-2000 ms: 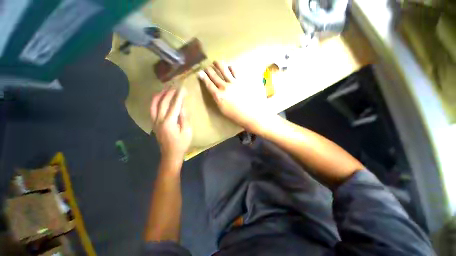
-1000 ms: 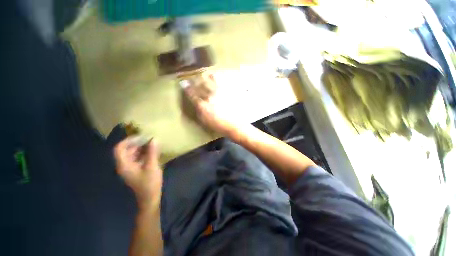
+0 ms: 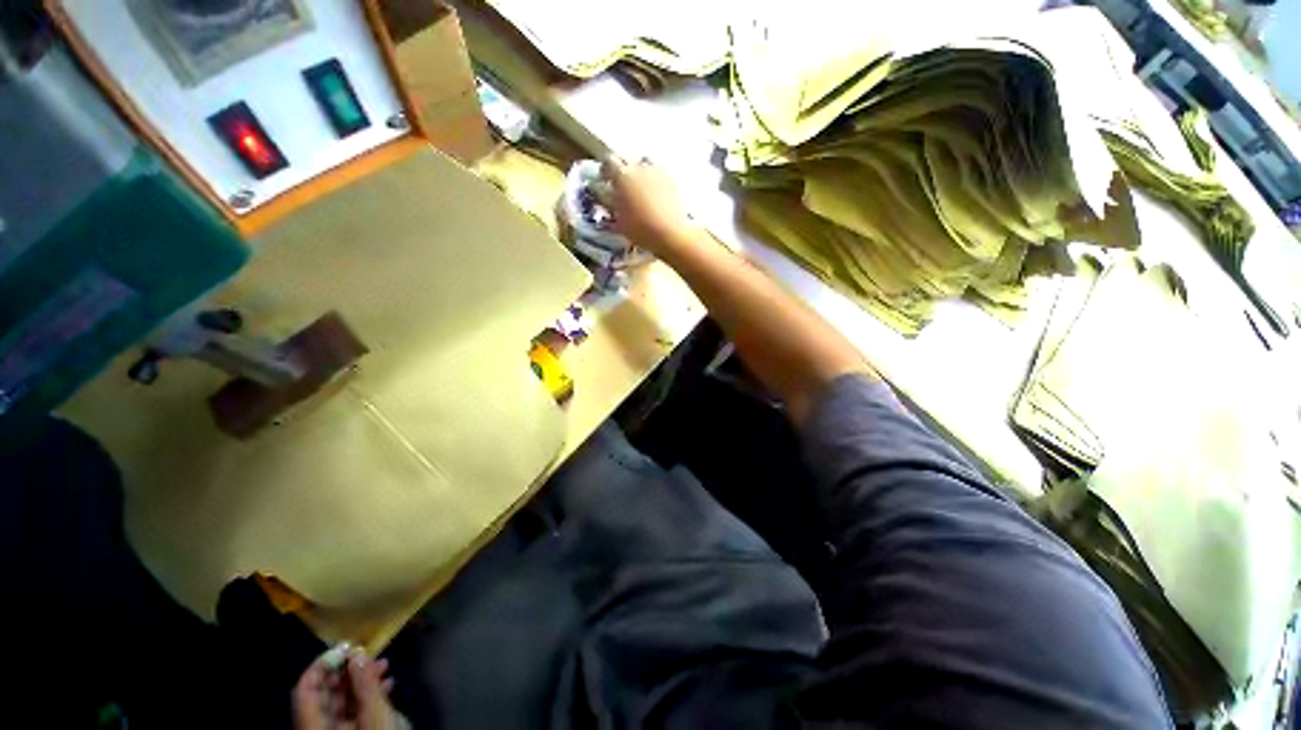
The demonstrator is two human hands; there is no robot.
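A khaki-yellow panel (image 3: 457, 285) lies over the press base, with a short pale line on it below the press head. The brown press head block (image 3: 290, 375) is above the panel on a silver shaft. My right hand (image 3: 645, 207) is at the clear bag of small parts (image 3: 582, 228) beyond the panel's right side; its fingertips are partly hidden and blurred. My left hand (image 3: 340, 696) is cut off by the bottom edge, below the panel's near corner. Its fingertips pinch a tiny pale piece (image 3: 337, 656).
A yellow push button box (image 3: 551, 371) shows at the panel's right edge, with loose small parts (image 3: 574, 325) beside it. A control box (image 3: 257, 86) with lit red switch and cardboard box (image 3: 435, 79) stand behind. Wavy panel stacks (image 3: 913, 171) lie on the white table.
My right hand has left the panel by the press head and reached to the bag. My left hand is lower, at the picture's bottom. The view has swung right, showing the control box.
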